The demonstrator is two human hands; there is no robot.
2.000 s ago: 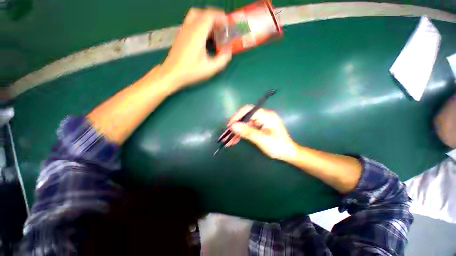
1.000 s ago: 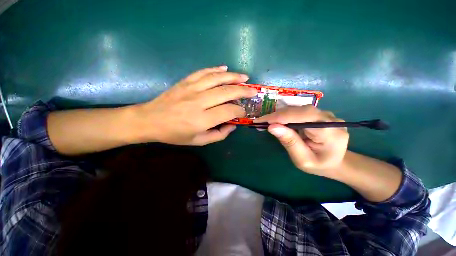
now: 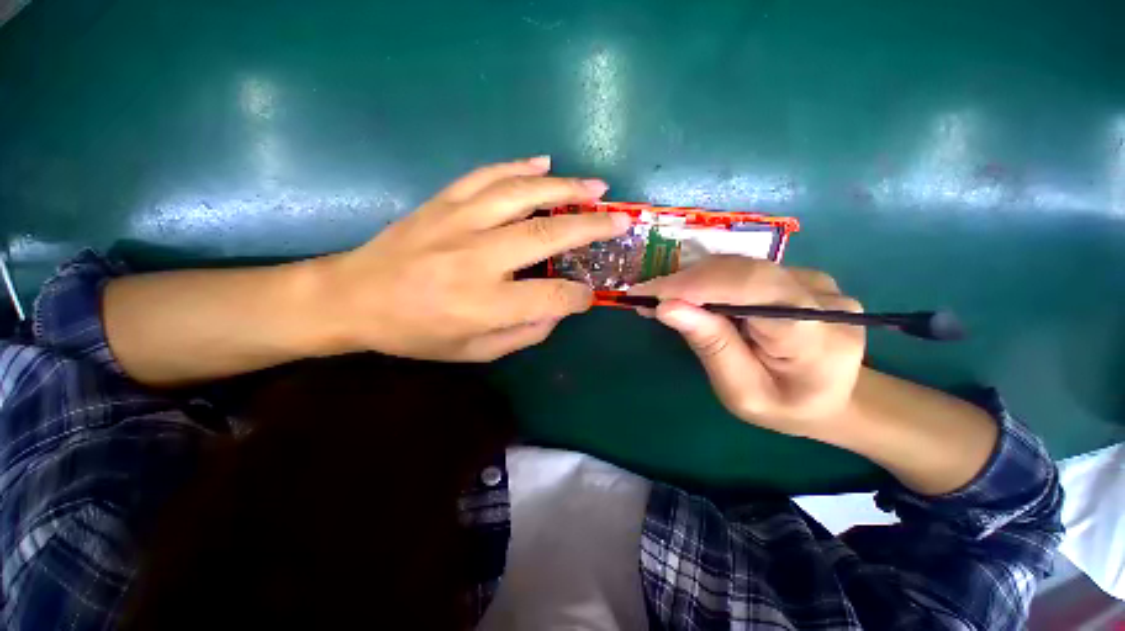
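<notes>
An open orange-red phone housing (image 3: 728, 219) lies face up in front of me, its dark circuit board (image 3: 605, 261) at the left end, a green striped patch (image 3: 661, 255) mid-housing and a white area (image 3: 748, 244) at the right. My left hand (image 3: 475, 265) lies over the left end, fingertips on the rim and board, holding the housing. My right hand (image 3: 777, 339) grips black tweezers (image 3: 790, 313), which lie nearly level; their points meet the near rim by my left fingertips. The exact tips are hard to see.
A glossy dark green work surface (image 3: 407, 99) with bright reflections lies beyond and around the housing. My plaid sleeves and dark hair fill the near side. White cloth (image 3: 1098, 515) shows at the lower right edge.
Two seconds ago my left hand held the housing far off at the pale strip; it is now close in front of me. Since one second ago, my left fingers have shifted slightly, showing more board.
</notes>
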